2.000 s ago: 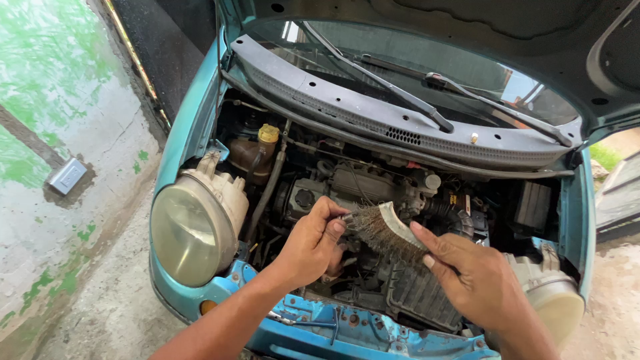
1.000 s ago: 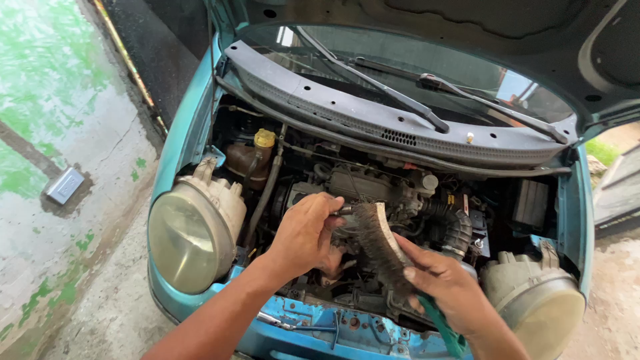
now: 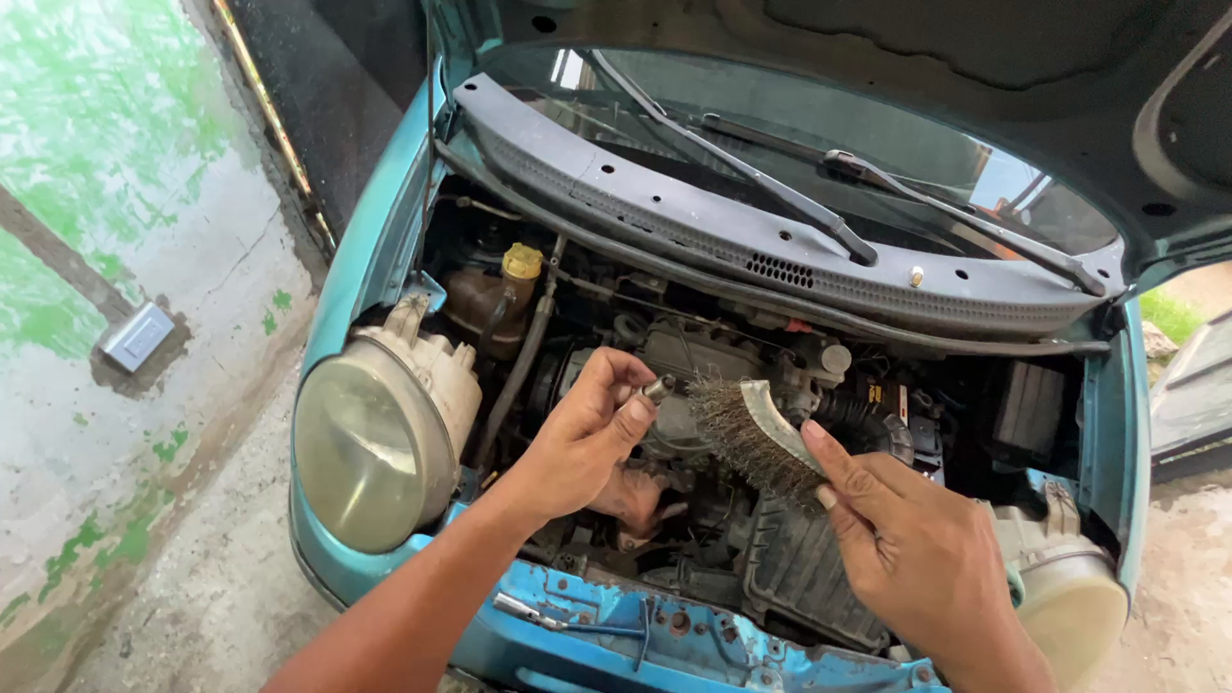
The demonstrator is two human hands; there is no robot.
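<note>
My left hand (image 3: 587, 433) pinches a small metal part (image 3: 659, 388), which looks like a spark plug, between thumb and fingers over the engine (image 3: 674, 356). Just right of it, my right hand (image 3: 895, 539) grips a curved wire brush (image 3: 770, 433) with its bristles facing left, toward the small part. A narrow gap separates the bristles from the part. Most of the brush's handle is hidden by my right hand. On the blue front crossmember lies a T-handle socket wrench (image 3: 577, 624), below my left forearm's inner side.
The raised hood (image 3: 962, 58) overhangs the windshield wipers (image 3: 751, 173) and cowl (image 3: 674, 212). Headlamps (image 3: 371, 452) flank the engine bay. A reservoir with a yellow cap (image 3: 522, 261) sits at the bay's left. Left of the car stands a wall with an outlet (image 3: 137, 337).
The brush has turned in my right hand since one second ago, when its bristles were against the small part. Now the two are slightly apart. My left hand keeps its pinch.
</note>
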